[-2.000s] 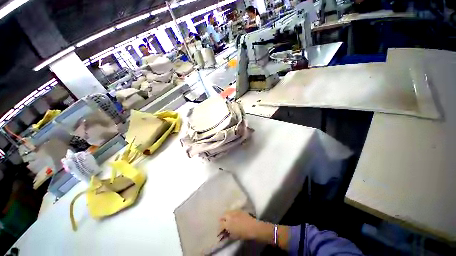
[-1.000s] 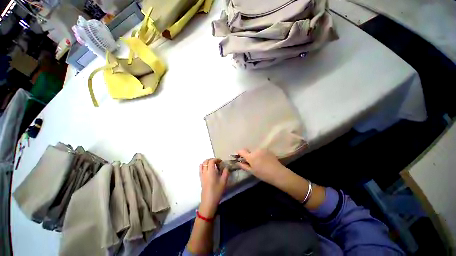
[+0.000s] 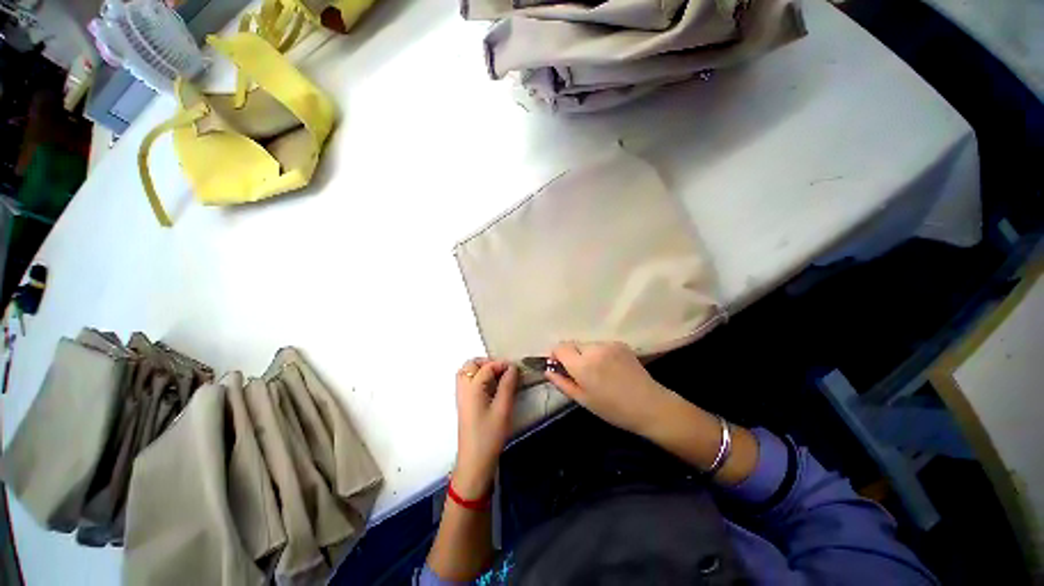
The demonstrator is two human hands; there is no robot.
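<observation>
A beige bag lining (image 3: 584, 258) lies flat on the white table, its near edge at the table's front edge. My left hand (image 3: 487, 401) pinches the lining's near left edge between thumb and fingers. My right hand (image 3: 601, 380) is closed on small dark thread snips (image 3: 536, 364), whose blades point left at the same edge, close to my left fingertips. The snips' handles are mostly hidden by my fingers.
Two folded stacks of linings (image 3: 218, 481) lie at the table's left. A crumpled pile of linings (image 3: 641, 52) is at the far side. A yellow bag (image 3: 246, 143) and a white fan (image 3: 147, 44) stand far left. The white table (image 3: 378, 263) ends in front of me.
The view has tilted down and turned from the far side of the room. My left hand has come into view and taken the lining's near edge; the right hand has moved beside it with the snips.
</observation>
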